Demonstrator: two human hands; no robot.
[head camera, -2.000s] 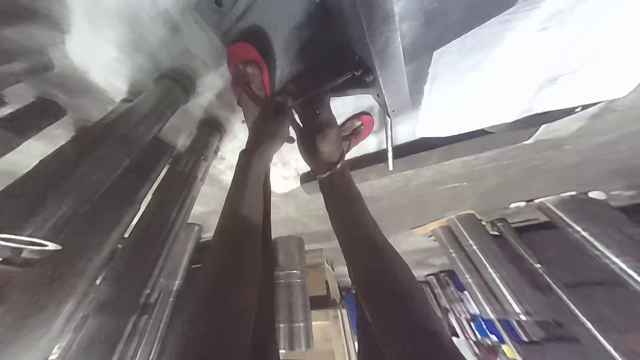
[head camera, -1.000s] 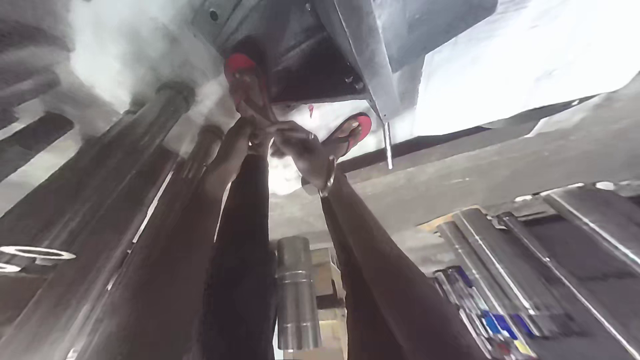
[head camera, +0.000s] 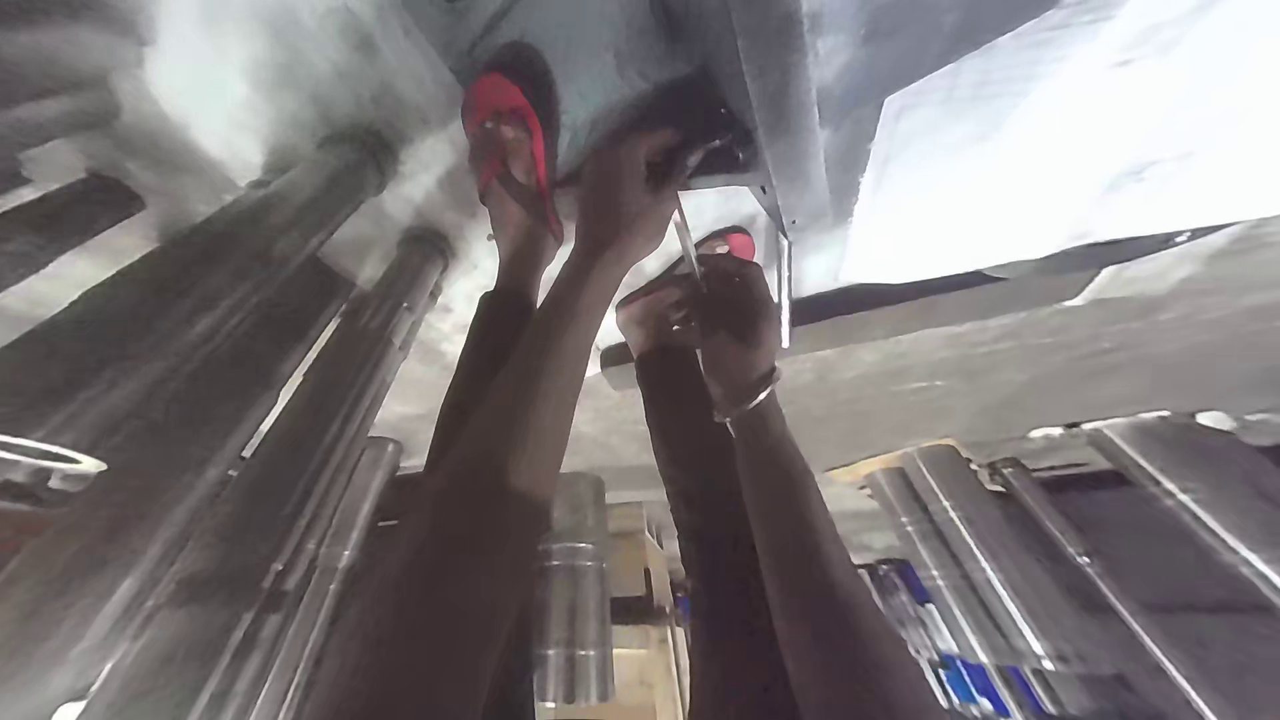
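Note:
My left hand (head camera: 625, 200) reaches to a dark part (head camera: 715, 135) beside a long grey metal piece (head camera: 780, 90); its fingertips are in shadow, and what they grip cannot be told. Lower and to the right, my right hand (head camera: 738, 315), with a bracelet at the wrist, is closed around the lower end of a thin, light rod or strip (head camera: 686, 232). That strip slants up toward my left hand. My feet, in red and black sandals (head camera: 500, 95), are on either side of my left hand, the right one partly behind my right hand.
Large metal cylinders or pipes (head camera: 230, 260) lie at the left, with a pale ring (head camera: 45, 452). A shiny cylinder (head camera: 573, 600) is between my legs. More metal tubes (head camera: 960, 540) and blue items (head camera: 970, 685) are at the lower right. A bright white sheet (head camera: 1050, 140) is at the upper right.
My hands, close together in the earlier frames, are now apart. My left hand is farther up at the dark part; my right hand is lower, with the light strip now visible in it.

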